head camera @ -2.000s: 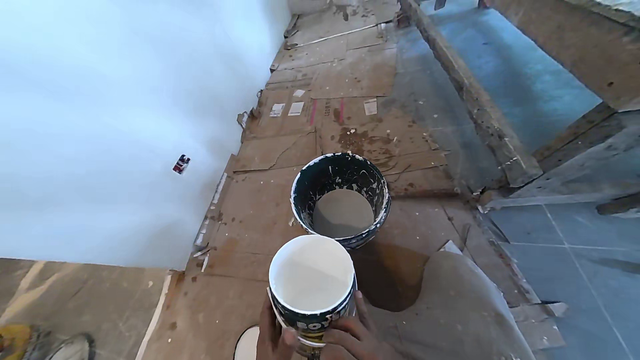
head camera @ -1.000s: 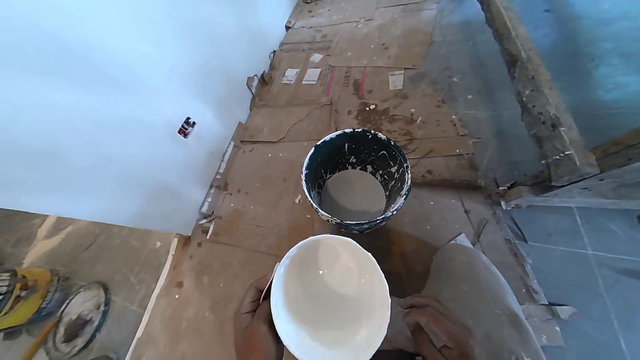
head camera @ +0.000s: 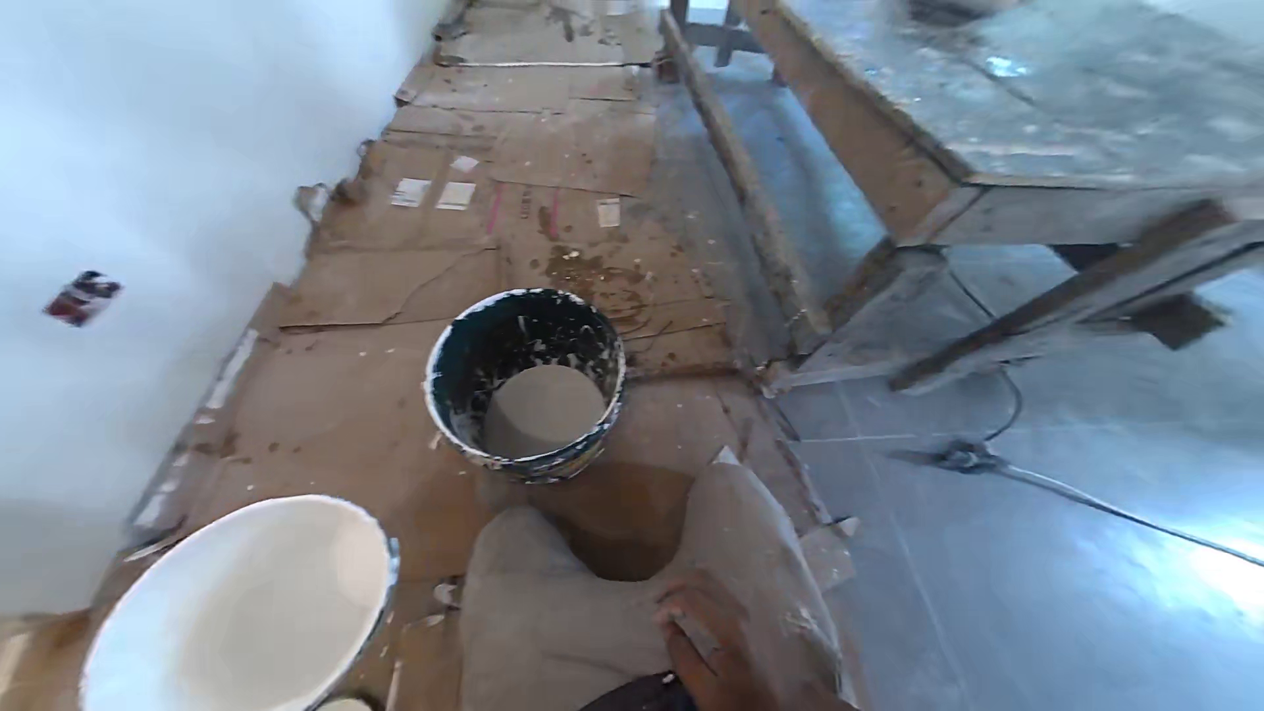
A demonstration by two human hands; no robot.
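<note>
A dark bucket (head camera: 528, 464) with a paint-spattered inside stands on the cardboard floor covering, with pale liquid at its bottom. A wide container with a whitened rim (head camera: 341, 509) and creamy white liquid inside is at the lower left, large in view and cut off by the frame edge. My right hand (head camera: 706, 642) is low over my lap, at the thigh of my light trousers (head camera: 563, 632), its fingers bent; whether it holds anything is unclear. My left hand does not show.
White wall (head camera: 197, 197) runs along the left. Cardboard sheets (head camera: 385, 286) with wet stains cover the floor. On the right stand a wooden-framed platform (head camera: 1066, 207) with slanting braces and a cable (head camera: 1076, 494) on grey tiles.
The container of white liquid has moved from between my hands to the lower left. My right hand has left its side and is over my lap. My left hand has gone out of view.
</note>
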